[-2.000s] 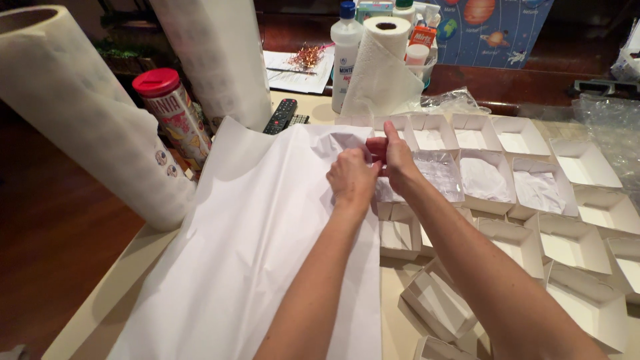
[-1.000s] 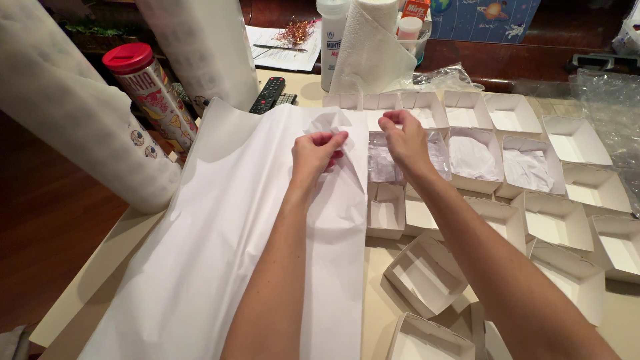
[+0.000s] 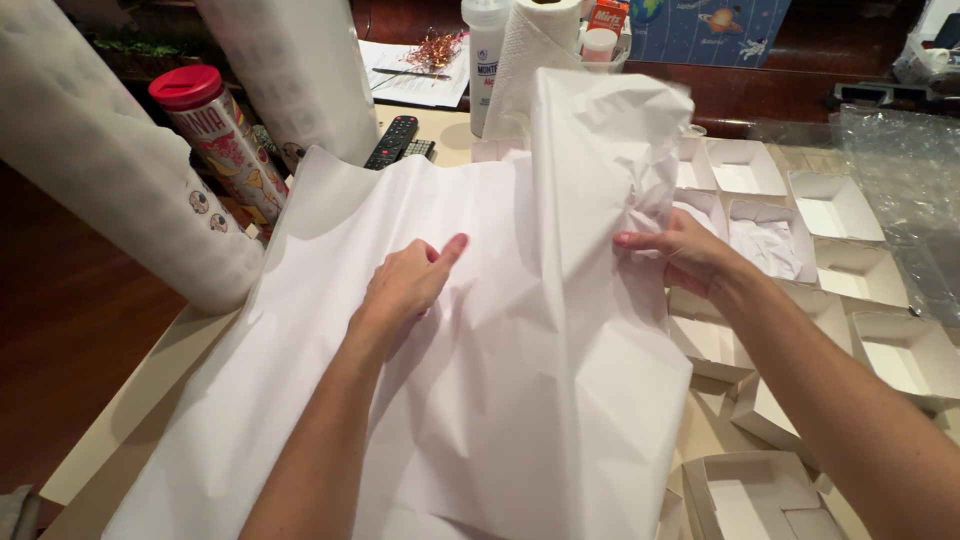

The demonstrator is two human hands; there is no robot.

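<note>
A large stack or layer of white tissue-like paper [image 3: 480,360] covers the middle of the table, its right part raised and crumpled. My right hand [image 3: 679,251] grips the crumpled right edge between thumb and fingers. My left hand [image 3: 416,277] rests against the paper left of the raised fold, thumb pointing up; whether its hidden fingers pinch the sheet does not show. Open white cardboard boxes stand in rows at the right; one box [image 3: 772,240] holds crumpled white paper, and the box [image 3: 836,206] beside it shows a bare bottom. The raised paper hides part of the rows.
Two leaning rolls, one at far left [image 3: 112,165] and one behind [image 3: 300,75], flank a red-lidded canister [image 3: 225,135]. Remote controls [image 3: 394,142], a white bottle [image 3: 487,67] and a paper towel roll [image 3: 529,67] stand at the back. Clear plastic wrap [image 3: 907,180] lies at the right.
The right part of the paper, lying flat one second ago, is now lifted and spread over some boxes. My right hand now grips its edge. My hands are farther apart.
</note>
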